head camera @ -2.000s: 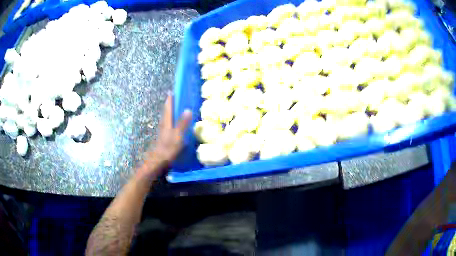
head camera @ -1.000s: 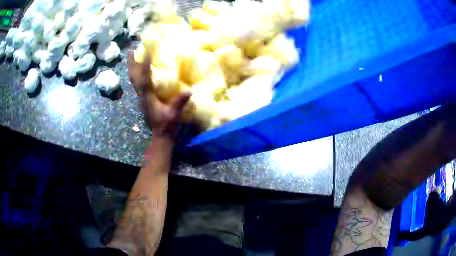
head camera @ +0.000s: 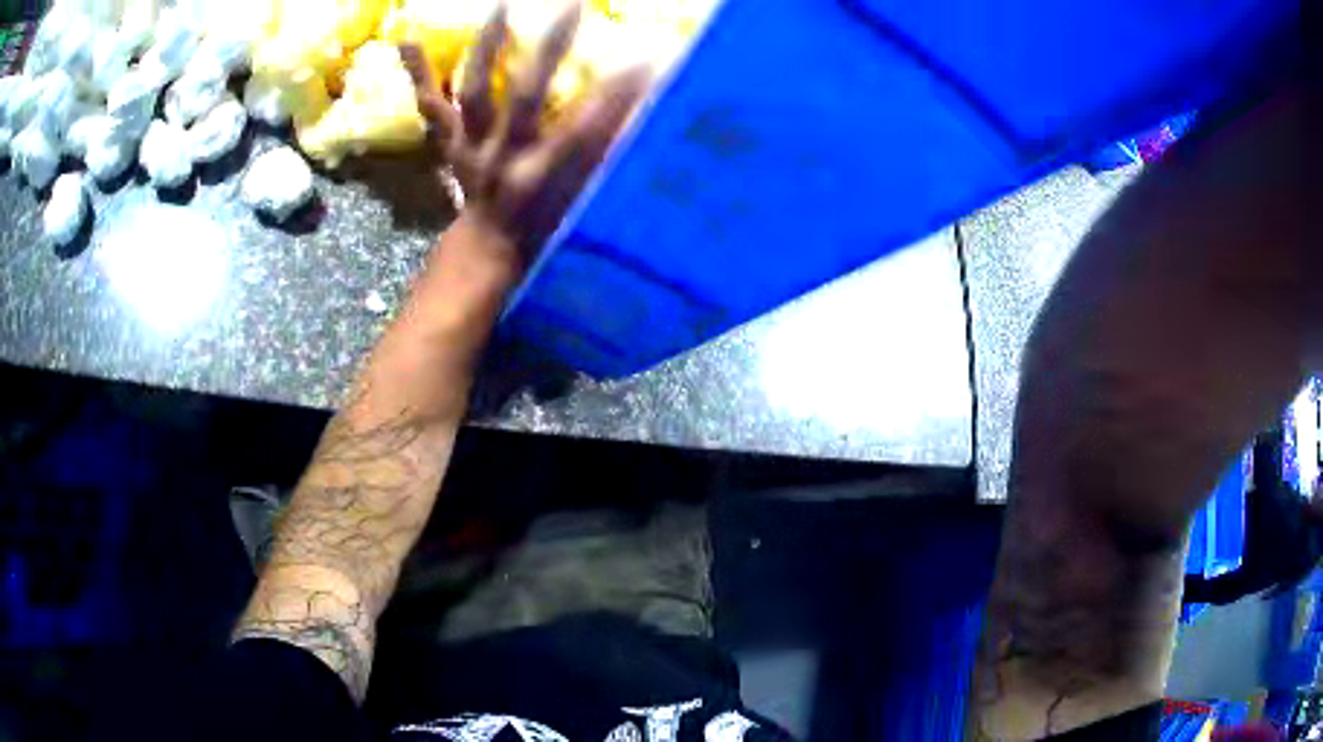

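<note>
A blue plastic tray (head camera: pixel 813 160) is tilted up steeply, its underside facing me, with its lower left corner low over the worktable. Soft yellow pieces (head camera: pixel 370 109) lie heaped at its left side, against the white lumps; the tray hides part of the heap. My left hand (head camera: pixel 530 138) has its fingers spread in front of the yellow pieces, beside the tray's left rim, and does not close on anything. My right arm reaches up at the right edge, but my right hand is out of the picture.
White lumps (head camera: pixel 174 123) lie in a heap at the left of the speckled grey worktable (head camera: pixel 341 276). A seam crosses the table on the right. The table's front edge runs in front of my body. Blue items show at the lower right.
The tray, flat and full of yellow rows at first, has been lifted and tipped to the left. The yellow pieces have slid out beside the white lumps. My left hand's fingers have spread.
</note>
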